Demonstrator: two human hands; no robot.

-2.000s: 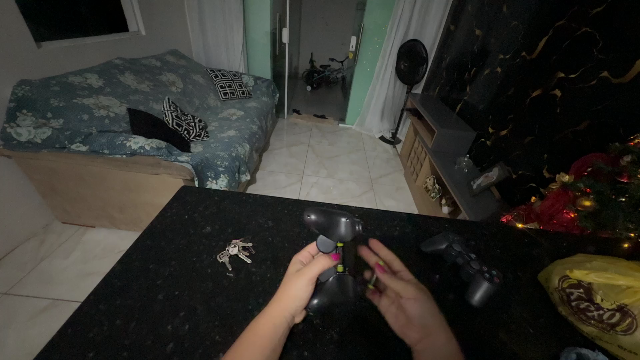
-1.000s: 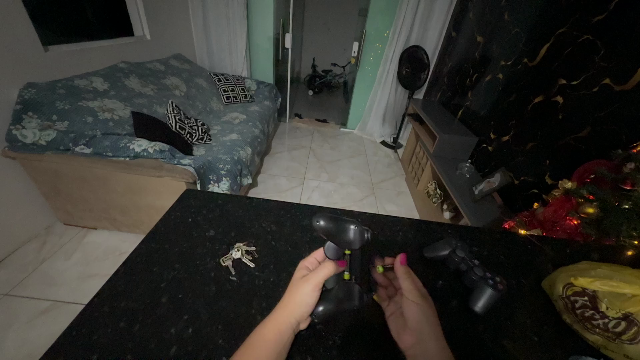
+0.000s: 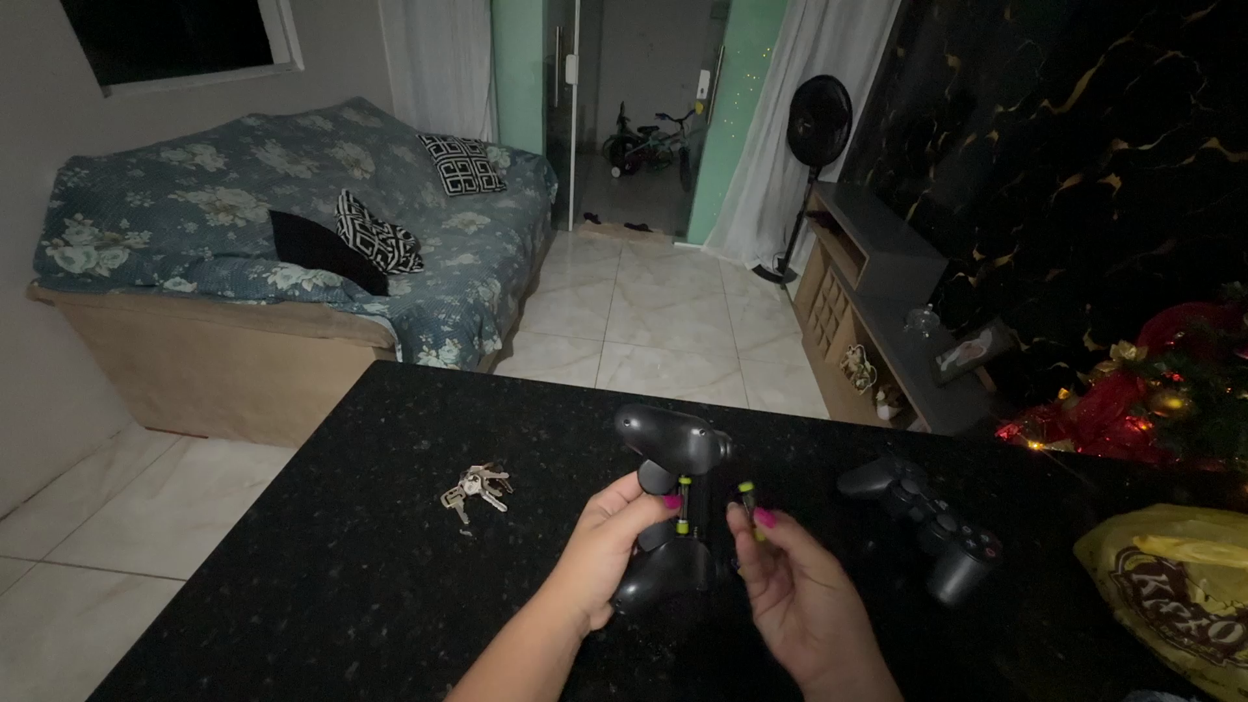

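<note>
My left hand [image 3: 609, 546] grips a black game controller [image 3: 668, 444], its underside turned up and its battery bay uncovered. One battery with green ends [image 3: 684, 507] lies in the bay, beside my left thumb. Just right of the controller, my right hand [image 3: 795, 595] pinches a second green-ended battery [image 3: 748, 502] between thumb and fingers, apart from the bay. A second black game controller [image 3: 921, 522] rests on the dark speckled stone countertop [image 3: 370, 575], to the right of my right hand. The far side of the held controller is partly hidden.
A bunch of keys [image 3: 478, 487] lies on the countertop to the left. At the right edge is a yellow plastic bag [image 3: 1170, 585]. Beyond the counter stand a covered sofa [image 3: 214, 361], a pedestal fan [image 3: 819, 122], a low cabinet [image 3: 877, 292] and lit Christmas decorations [image 3: 1150, 400].
The battery in my right hand now stands upright in clear sight at my fingertips; a second ago the fingers hid much of it. My left hand has kept its hold on the controller.
</note>
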